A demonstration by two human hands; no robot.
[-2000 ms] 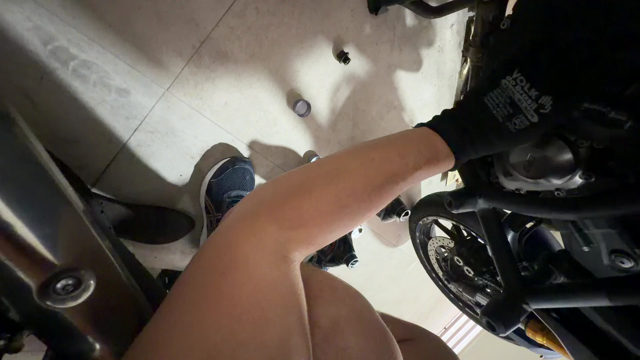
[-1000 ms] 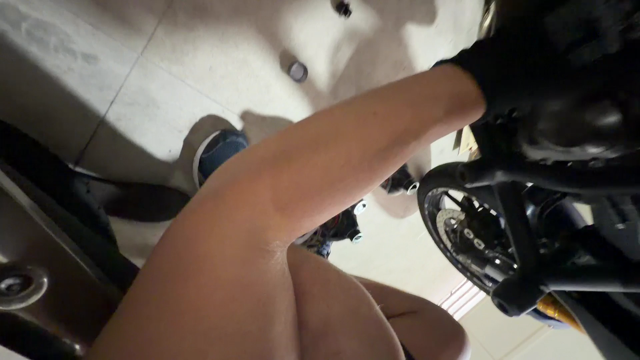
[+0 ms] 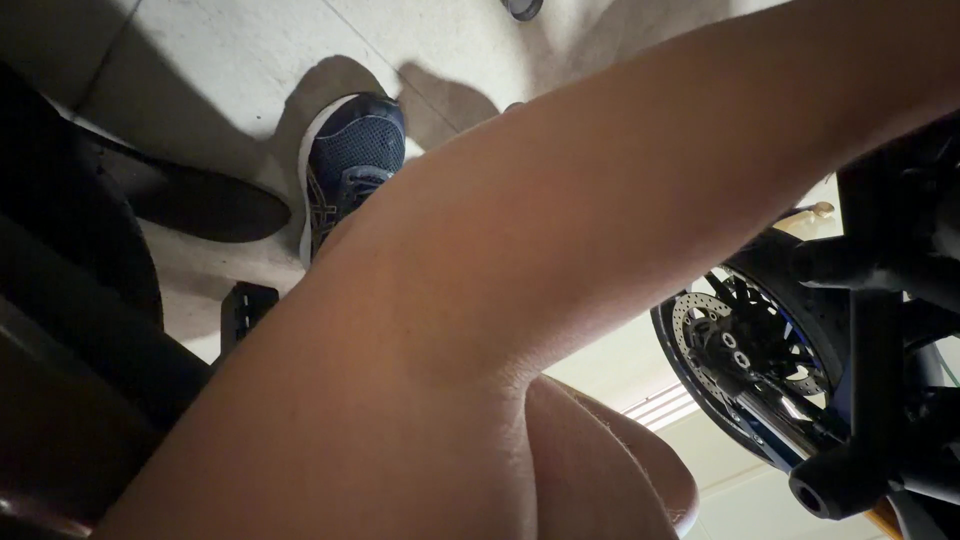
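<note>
Neither of my hands shows at this moment. One bare arm crosses the view from the lower left to the upper right, and its hand lies beyond the right edge. Near that edge are the black tubular bars (image 3: 874,360) of a motorcycle. Behind them stands the motorcycle's wheel (image 3: 799,315) with a perforated brake disc (image 3: 694,319). What the hand touches or holds is hidden.
A dark blue mesh running shoe (image 3: 356,150) rests on the concrete floor (image 3: 225,67). Left of it lies a flat dark rounded part (image 3: 217,202). A small round object (image 3: 523,7) is on the floor at the top edge. Dark machine parts fill the left side.
The view has shifted and come closer. The black-gloved hand, seen at the right by the engine two seconds ago, has gone out of view. The small round object now sits at the top edge.
</note>
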